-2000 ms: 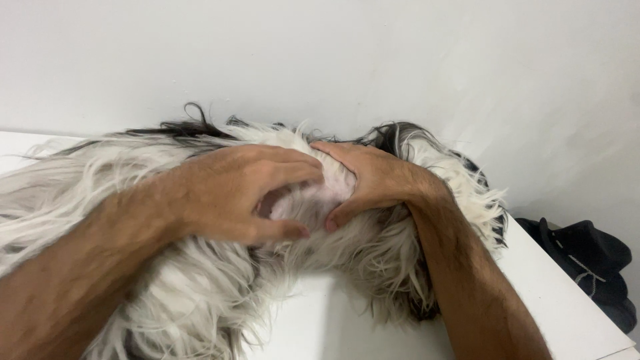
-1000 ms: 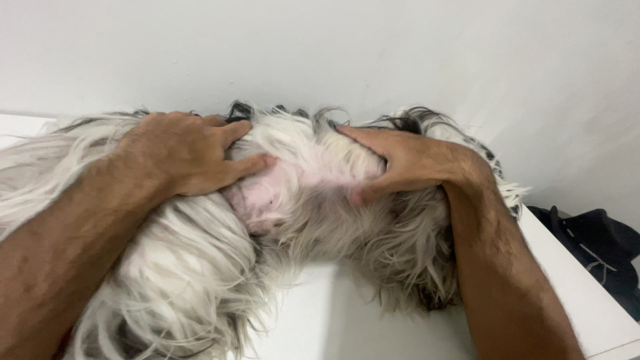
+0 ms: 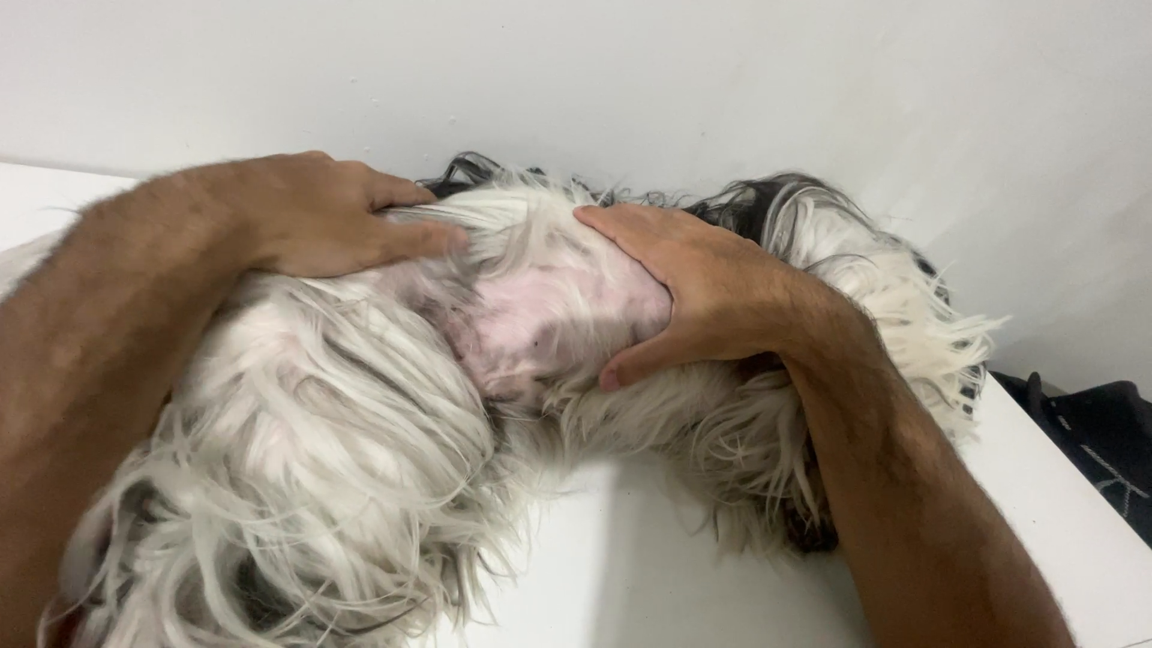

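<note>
A long-haired white, grey and black dog (image 3: pixel 333 405) lies on its side on a white table (image 3: pixel 576 558), its head end to the right. Between my hands its pink belly skin shows through parted hair. My left hand (image 3: pixel 342 216) lies flat on the hair of the dog's hindquarters, thumb and fingers apart. Around the side of the chest rests my right hand (image 3: pixel 693 288), its thumb spread below and its fingers above. Neither hand is closed on anything. Part of the dog's far side is hidden.
A plain white wall (image 3: pixel 576 81) rises right behind the dog. Dark cloth or a bag (image 3: pixel 1098 441) is beyond the table's right edge. The table's edge runs down diagonally at the right.
My hands were close together over the dog's belly two seconds ago and have moved apart, baring more pink skin. The view is now closer to the dog.
</note>
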